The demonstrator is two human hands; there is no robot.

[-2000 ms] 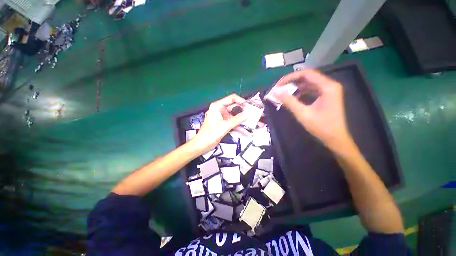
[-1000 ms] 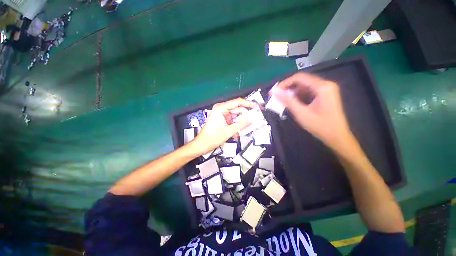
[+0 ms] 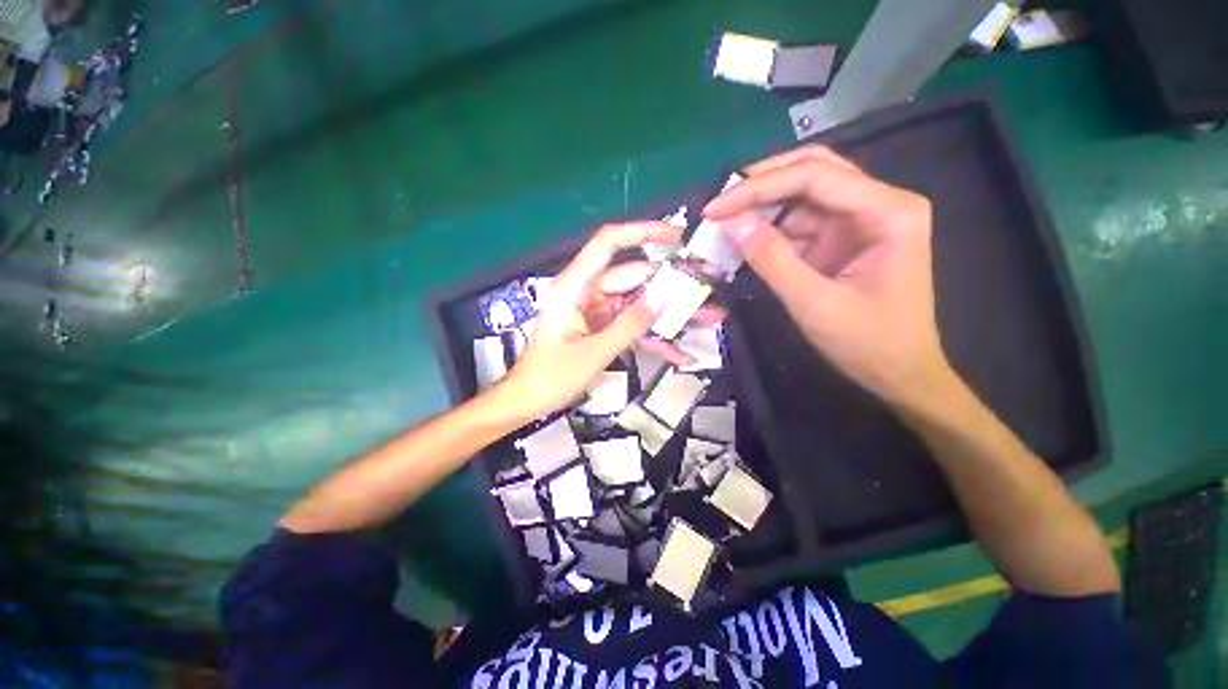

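Note:
My left hand (image 3: 572, 323) holds a small pale flat panel (image 3: 677, 299) between thumb and fingers above the tray's left side. My right hand (image 3: 848, 256) pinches a second pale panel (image 3: 715, 245) just up and right of the first. The two panels' edges meet or nearly meet; I cannot tell if they are joined. More pale and grey panels (image 3: 617, 460) lie heaped in the left compartment of the black divided tray (image 3: 797, 505). A blue-white patterned piece (image 3: 508, 307) is at the tray's upper left corner.
A joined pair of panels (image 3: 804, 66) lies on the green bench beside the slanting grey post (image 3: 909, 61). Another pair (image 3: 1044, 28) lies beyond the post, near a second black tray (image 3: 1172, 61). A cluster of small parts (image 3: 88, 115) is at the far left.
The panel in my right hand has come closer to the one in my left, which now shows its pale face. The bench pairs and post appear higher in view.

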